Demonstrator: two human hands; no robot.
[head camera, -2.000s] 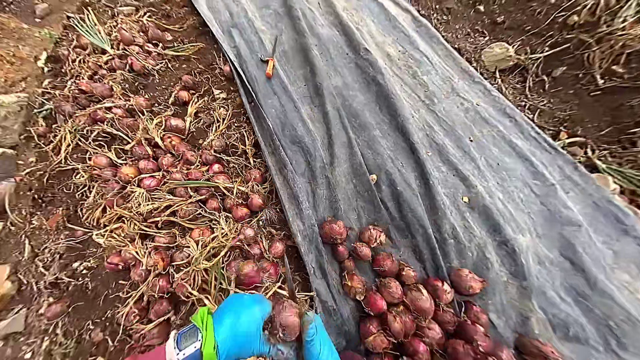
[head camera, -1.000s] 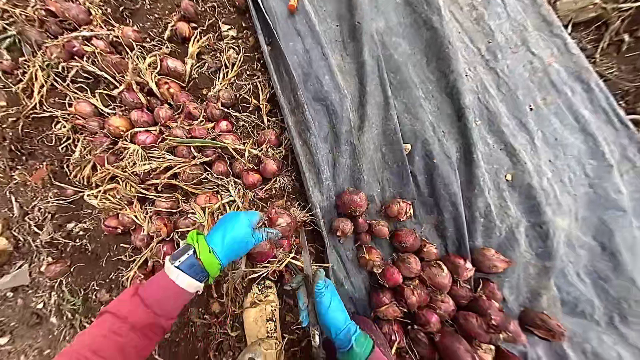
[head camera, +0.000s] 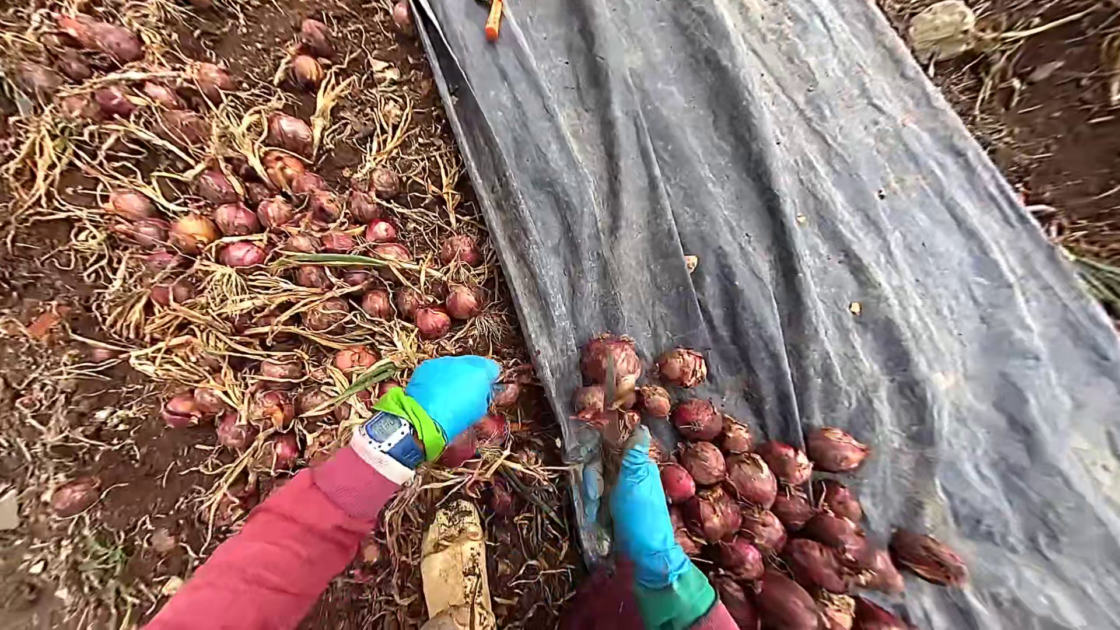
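Note:
My left hand (head camera: 455, 394), in a blue glove, is curled over red onions (head camera: 459, 446) with dried leaves on the soil; its fingertips are hidden, so whether it grips one is unclear. Beside the sheet's left edge, my right hand (head camera: 643, 516), also gloved in blue, holds a knife whose blurred blade (head camera: 610, 381) points away from me across several onions. A large red onion (head camera: 612, 357) lies by the blade tip. More trimmed onions (head camera: 752, 479) are piled on the grey sheet (head camera: 787, 219), right of that hand.
Untrimmed onions (head camera: 236, 219) with tangled dry leaves cover the soil at left. An orange-handled tool (head camera: 494, 19) lies at the sheet's far end. A pale, dirty elongated object (head camera: 455, 564), possibly a boot, is between my arms. A stone (head camera: 942, 29) sits beyond the sheet's right edge.
My left hand held an onion beside the blade one second ago; that onion is no longer seen in it. My right hand and knife have moved forward, over the sheet's edge.

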